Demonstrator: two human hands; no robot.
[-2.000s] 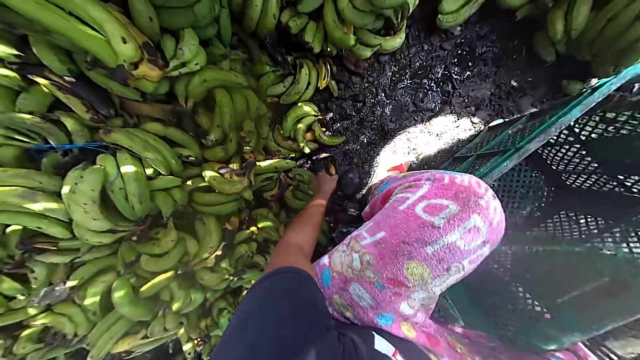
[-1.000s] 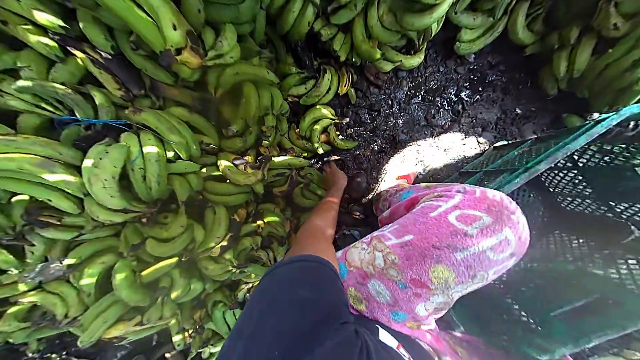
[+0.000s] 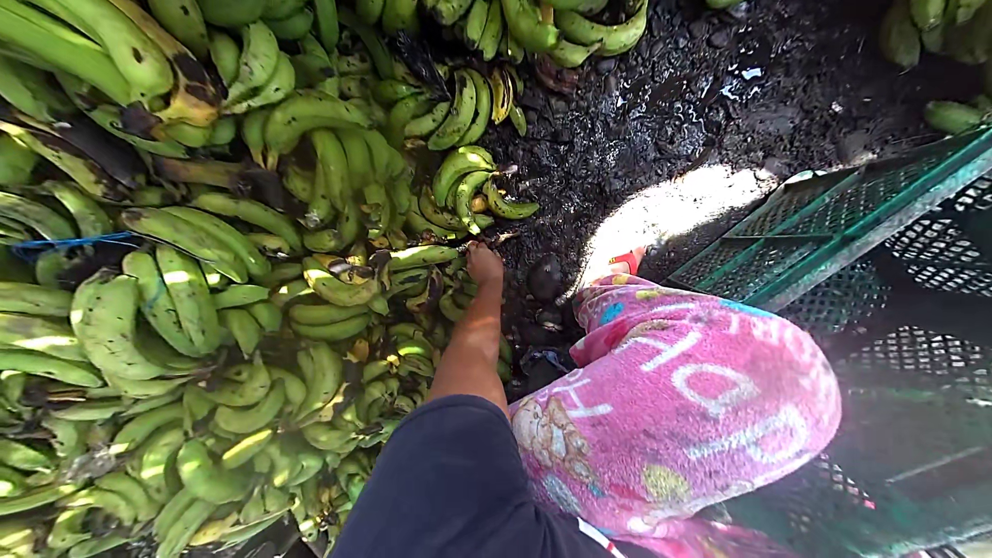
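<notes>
My left hand (image 3: 484,265) reaches from a dark sleeve to the right edge of a large heap of green bananas. Its fingertips meet the end of a green banana (image 3: 422,256), but the fingers are partly hidden, so a grip on it cannot be told. Just above the hand lies a small bunch of green bananas (image 3: 465,184), which it does not hold. Left of the hand is another bunch (image 3: 337,287) with dark, withered ends. My right hand is out of view.
Dark, wet ground (image 3: 659,101) with a sunlit patch lies at the upper right. Green plastic mesh crates (image 3: 806,225) stand at the right. My bent leg in a pink patterned cloth (image 3: 682,387) and a red sandal (image 3: 629,260) are beside the arm. A blue tie (image 3: 77,240) crosses bananas at the left.
My left hand stays at the same edge of the banana heap, close to the small bunch. The view has shifted somewhat.
</notes>
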